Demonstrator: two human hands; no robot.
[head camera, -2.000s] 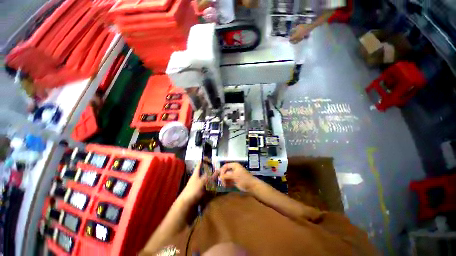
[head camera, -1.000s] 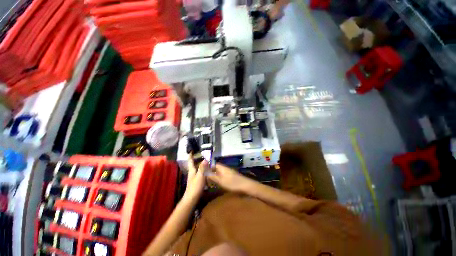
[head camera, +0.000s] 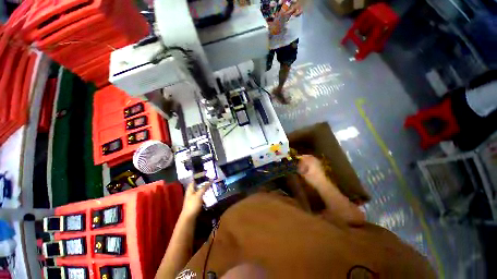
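My left hand (head camera: 195, 197) is at the front left of the white machine (head camera: 250, 139), its fingertips on a black device (head camera: 198, 173) at the left fixture (head camera: 188, 155). My right hand (head camera: 310, 167) is away from it, over the edge of the open brown box (head camera: 344, 173) at the machine's right front. Its fingertips are blurred against amber bits, so anything held cannot be made out. Another device (head camera: 241, 113) sits in the right fixture beneath the machine's overhead arm.
A stack of red-orange trays (head camera: 143, 220) with devices stands at left. Another tray (head camera: 109, 128) and a small round fan (head camera: 153, 157) lie behind it. A person (head camera: 284, 49) stands behind the machine. Red stools (head camera: 371, 28) stand at right.
My hands were together in front of the machine; my right hand has moved right to the box, while my left is at the left fixture. The left fixture sits further forward. The view has turned.
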